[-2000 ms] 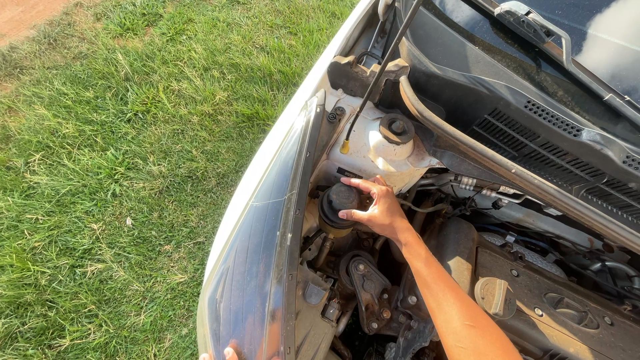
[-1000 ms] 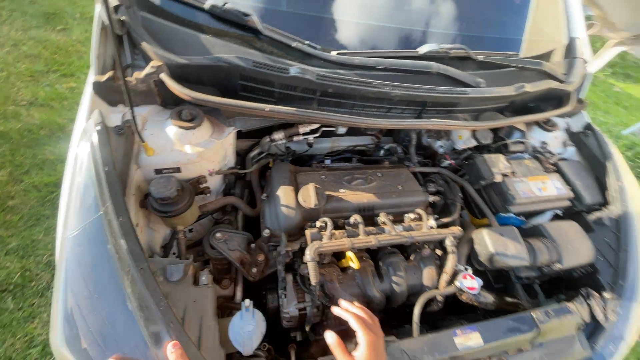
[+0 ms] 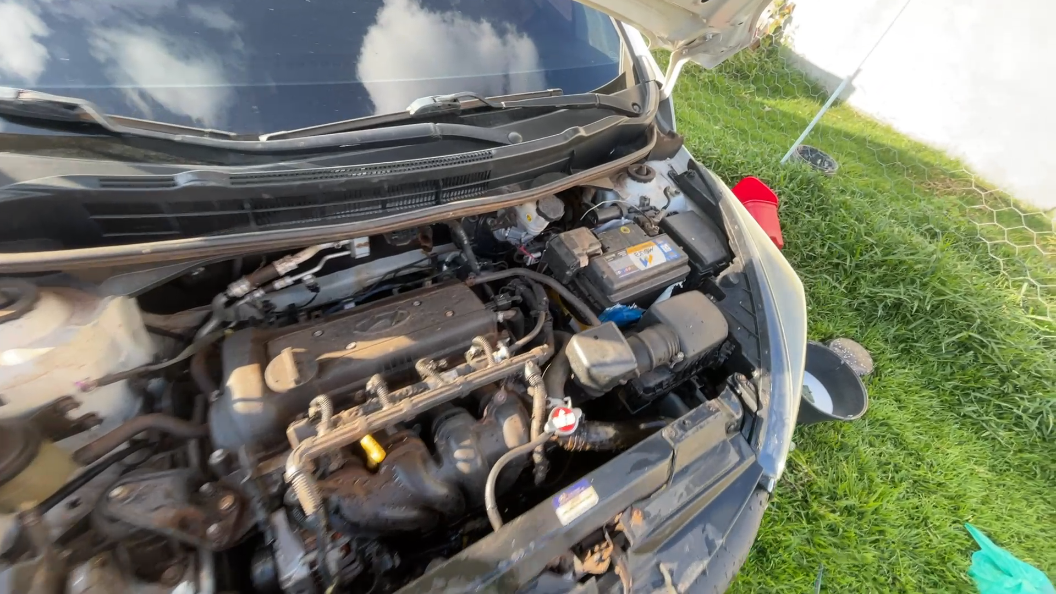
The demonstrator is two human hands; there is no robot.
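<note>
Neither my left hand nor my right hand shows in the head view. Before me lies a car's engine bay with a dusty black engine cover (image 3: 388, 330) and its oil filler cap (image 3: 290, 369). A metal fuel rail (image 3: 412, 404) runs in front of the cover, and a yellow dipstick handle (image 3: 372, 450) stands below it. The radiator cap (image 3: 564, 419), red and white on top, sits right of the intake manifold. Farther back on the right are the car battery (image 3: 634, 262), the air filter housing (image 3: 689, 323) and the brake fluid reservoir (image 3: 540, 212).
The raised hood (image 3: 701, 25) shows at the top. On the grass right of the car are a black bucket (image 3: 835, 384) with something whitish inside, a red plastic container (image 3: 759, 210) and a turquoise plastic bag (image 3: 1002, 569). Wire mesh fencing (image 3: 949, 190) stands beyond them.
Two seconds ago my right hand was on the black reservoir cap; one second ago it was over the front of the engine bay. Both hands have left the view, which has swung right.
</note>
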